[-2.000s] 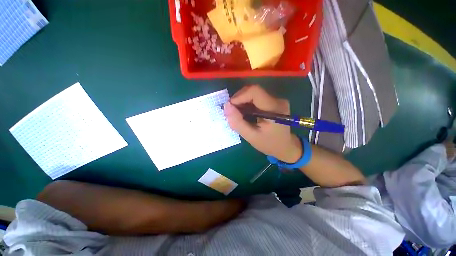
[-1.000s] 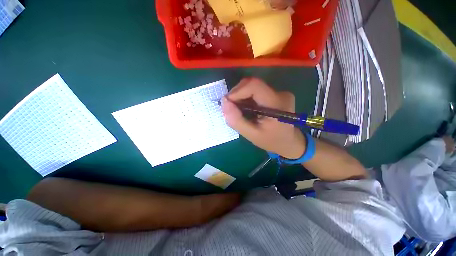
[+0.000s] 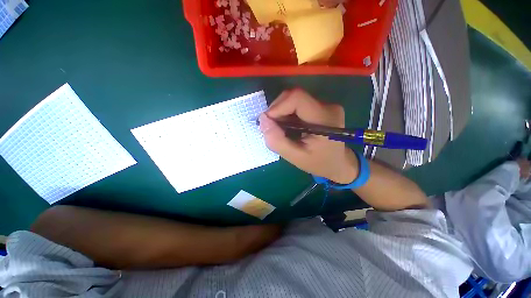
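My right hand (image 3: 311, 135) holds a dark pen with a gold band and blue end (image 3: 375, 138). Its tip is at the right part of a white gridded sheet (image 3: 204, 142), and my fingers rest at that sheet's right edge. A bright blue band (image 3: 356, 174) is around my right wrist. My left forearm lies across the bench's near edge; my left hand is hidden at the smock. A second gridded sheet (image 3: 67, 145) lies to the left. A small white and orange-yellow card (image 3: 251, 204) lies below the middle sheet.
A red bin (image 3: 285, 71) beyond the sheets holds small pale pieces (image 3: 233, 26) and yellow papers (image 3: 316, 36). Grey-brown strips with white edges (image 3: 407, 87) lie right of it. Another gridded sheet (image 3: 9, 13) shows top left. Another person's sleeve (image 3: 492, 215) is at right.
The view has shifted, so the bin and sheets sit higher and the sheets further left in the picture. The pen's blue end has swung slightly up and right. My right hand keeps its grip.
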